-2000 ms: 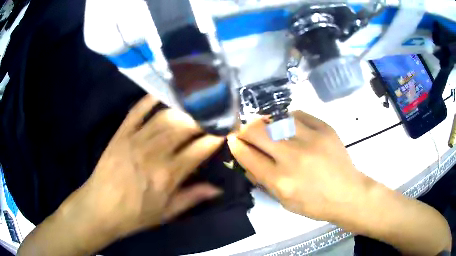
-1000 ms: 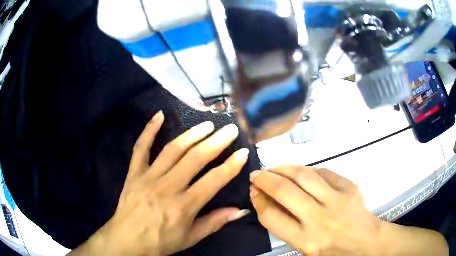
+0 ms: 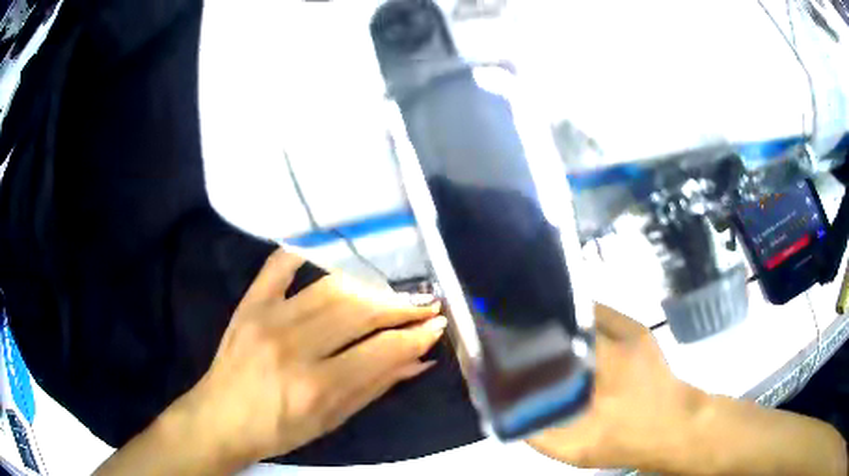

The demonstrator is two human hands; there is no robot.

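The black garment panel (image 3: 102, 232) lies over the left of the table and under my left hand. My left hand (image 3: 321, 349) rests on the cloth with its fingertips near the needle area of the white sewing machine (image 3: 307, 102). The needle itself cannot be made out. My right hand (image 3: 624, 400) is at the cloth's right edge, but its fingers are hidden behind the long dark glossy guard (image 3: 503, 242), so I cannot see whether they grip the cloth.
The grey ribbed tension dial (image 3: 707, 307) is right of the guard. A smartphone (image 3: 782, 242) with a lit screen stands at the right. Ruler marks run along the table's front edge (image 3: 791, 376) at the lower right.
The view has shifted, and the machine head and guard now appear larger and lower. My left hand's fingers have drawn together near the needle area. My right hand's fingers have become hidden behind the guard.
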